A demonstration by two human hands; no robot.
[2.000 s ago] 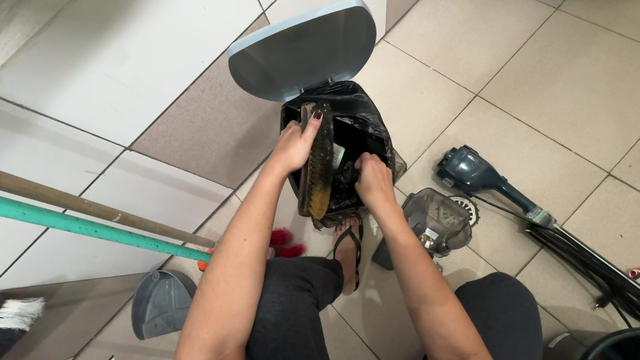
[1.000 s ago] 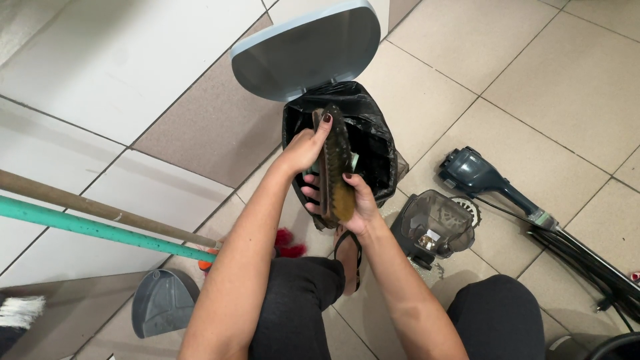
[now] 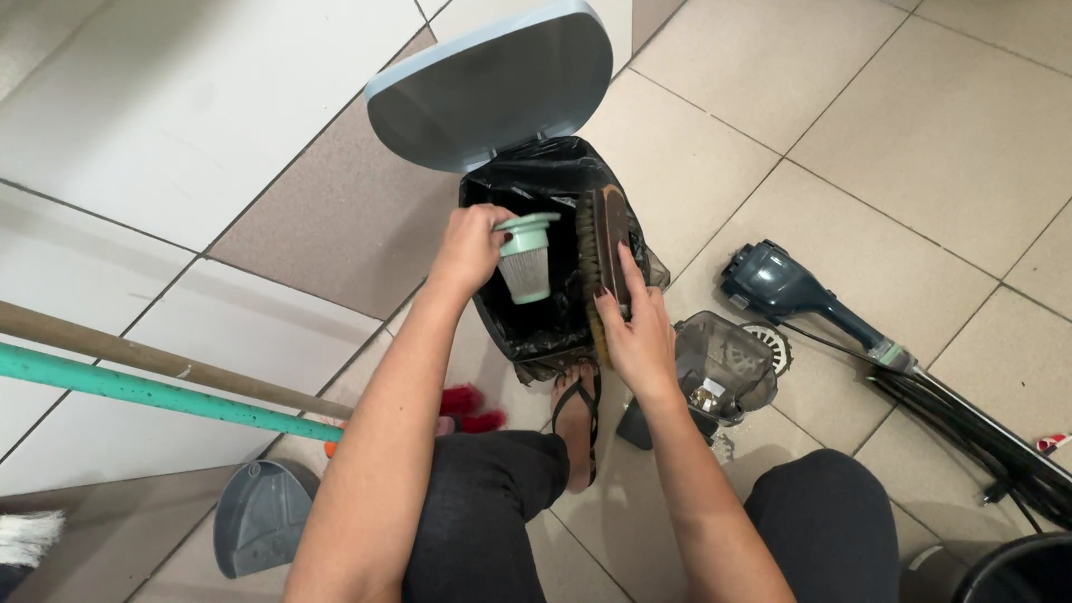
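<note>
My left hand (image 3: 473,251) grips the rim of a mint-green pleated vacuum filter (image 3: 526,264), which hangs narrow end down over the trash bin. In my right hand (image 3: 635,322) is a wooden-backed brush (image 3: 614,243), its bristles turned left toward the filter, with a gap between the two. Beneath both stands the bin, lined with a black plastic bag (image 3: 536,172), its grey lid (image 3: 494,88) raised. On the floor to the right lies a clear vacuum dust container (image 3: 724,360) with debris inside, partly hidden by my right forearm.
A dark blue stick vacuum body (image 3: 775,280) with tube and black cord (image 3: 971,435) lies at right. A round slotted grey part (image 3: 766,347) is beside the container. Two poles (image 3: 167,368) cross the left, near a grey dustpan (image 3: 260,519). A black bucket (image 3: 1017,569) is at bottom right.
The brush, held between both hands a second ago, is now in my right hand alone, to the right. My left hand has let go of it and now holds the filter.
</note>
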